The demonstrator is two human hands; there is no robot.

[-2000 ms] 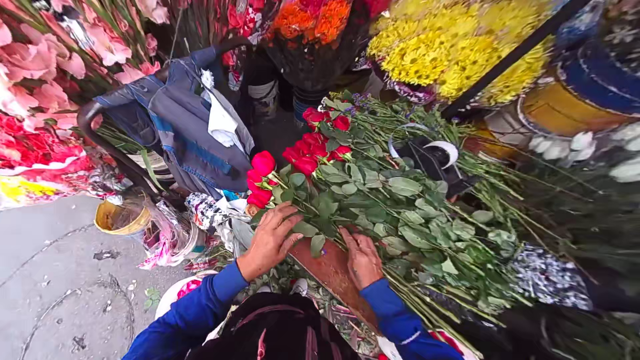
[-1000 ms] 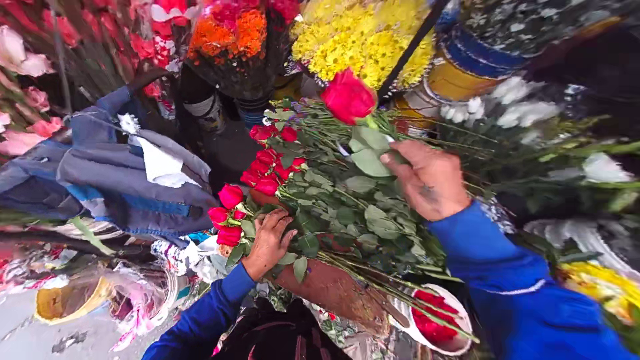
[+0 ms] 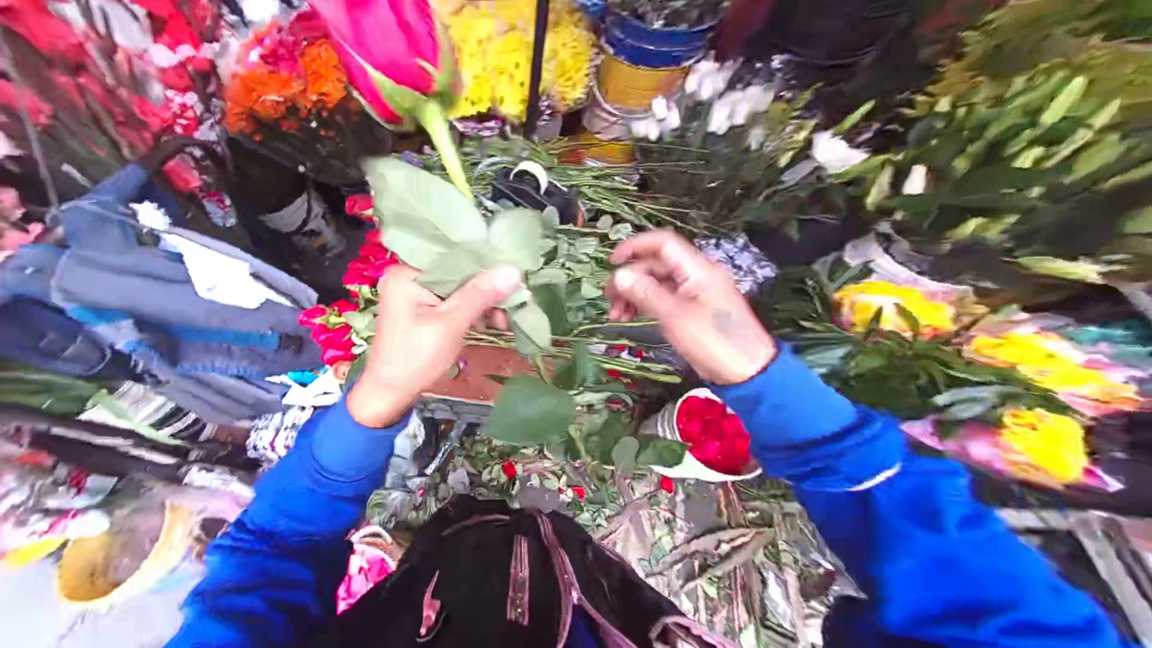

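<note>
A pink-red rose (image 3: 391, 54) stands upright close to the camera, its leafy stem held between the thumb and fingers of my left hand (image 3: 432, 333). Large green leaves hang around that grip and below it. To the right of the stem, my right hand (image 3: 679, 301) is raised with fingers bent and apart, holding nothing. Behind my hands lies a pile of rose stems (image 3: 621, 193) with leaves. Red roses (image 3: 364, 261) lie left of the pile, beyond my left hand. Part of a brown board (image 3: 472, 373) shows beneath the stems.
A white bucket (image 3: 670, 432) of red petals stands below my right wrist. Grey-blue cloth (image 3: 180, 315) hangs at left, above a yellowish bucket (image 3: 126, 558). Yellow flowers (image 3: 517, 54) and orange flowers (image 3: 288, 81) stand behind. Wrapped yellow bunches (image 3: 1044, 369) lie at right. Cut stems litter the ground.
One second ago my right hand held a rose up while my left hand rested at the pile. Now my left hand holds a rose by its stem and my right hand is off it. The view has shifted right.
</note>
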